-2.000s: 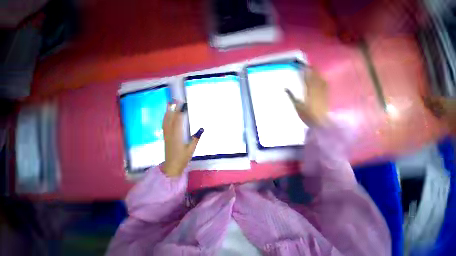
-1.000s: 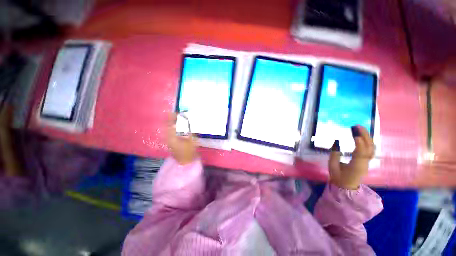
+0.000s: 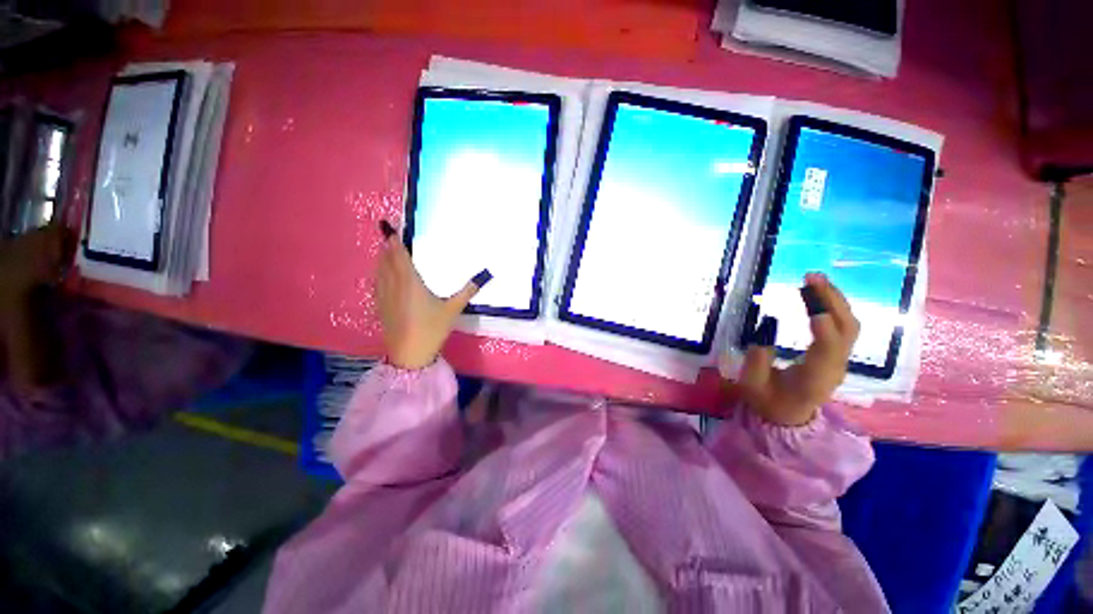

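Three lit tablets lie side by side on white sleeves on the pink bench: a left tablet (image 3: 482, 192), a middle tablet (image 3: 663, 222) and a right tablet (image 3: 853, 228). Their screens are blue and white; the right one shows small white marks. My left hand (image 3: 420, 300) is at the left tablet's lower left edge, thumb over its lower screen, fingers apart, holding nothing. My right hand (image 3: 805, 360) is over the right tablet's lower left part, fingers bent and apart, holding nothing. Dark tips cover some fingers. Whether a fingertip touches glass I cannot tell.
A stack of sleeved tablets with a lit screen (image 3: 134, 174) lies at the left; another stack (image 3: 815, 42) is at the far edge. Another person's hand (image 3: 42, 258) is at the far left. Blue bins (image 3: 917, 516) stand below the bench, one with a handwritten label (image 3: 1028, 566).
The view has shifted and become sharper. My left thumb now spreads over the left tablet's lower screen. My right hand has moved slightly left and up on the right tablet.
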